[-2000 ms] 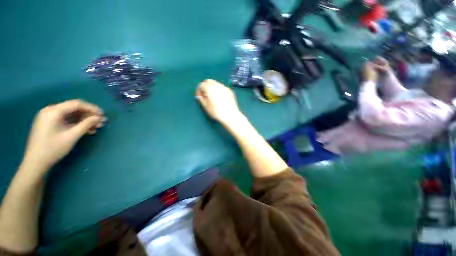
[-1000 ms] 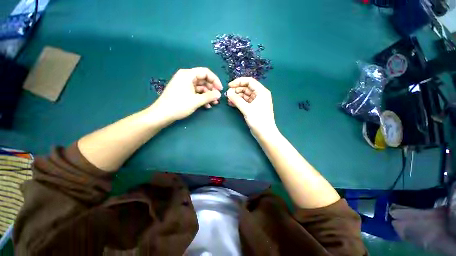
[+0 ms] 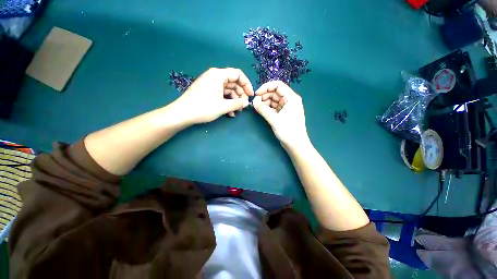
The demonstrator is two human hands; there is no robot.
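A large loose heap of small dark parts with purplish glints (image 3: 274, 54) lies on the green mat beyond my hands. A smaller pile (image 3: 180, 80) lies just left of my left hand. The smallest cluster (image 3: 340, 116) lies to the right of my right hand. My left hand (image 3: 220, 98) and my right hand (image 3: 280, 109) meet fingertip to fingertip just below the heap. A tiny dark part (image 3: 251, 99) shows between the fingertips, pinched from both sides. Its shape is too small to tell.
A tan cardboard piece (image 3: 59, 58) lies at upper left. A crumpled clear plastic bag (image 3: 407, 111), tape rolls (image 3: 431, 149) and black equipment (image 3: 460, 120) stand at right. A blue stool (image 3: 400, 240) and part of a person's clothing (image 3: 452, 253) show at lower right.
Two seconds ago my hands were apart, one on each side; they came together a second ago and remain so. The dark part now shows between them. The view has turned and shifted slightly.
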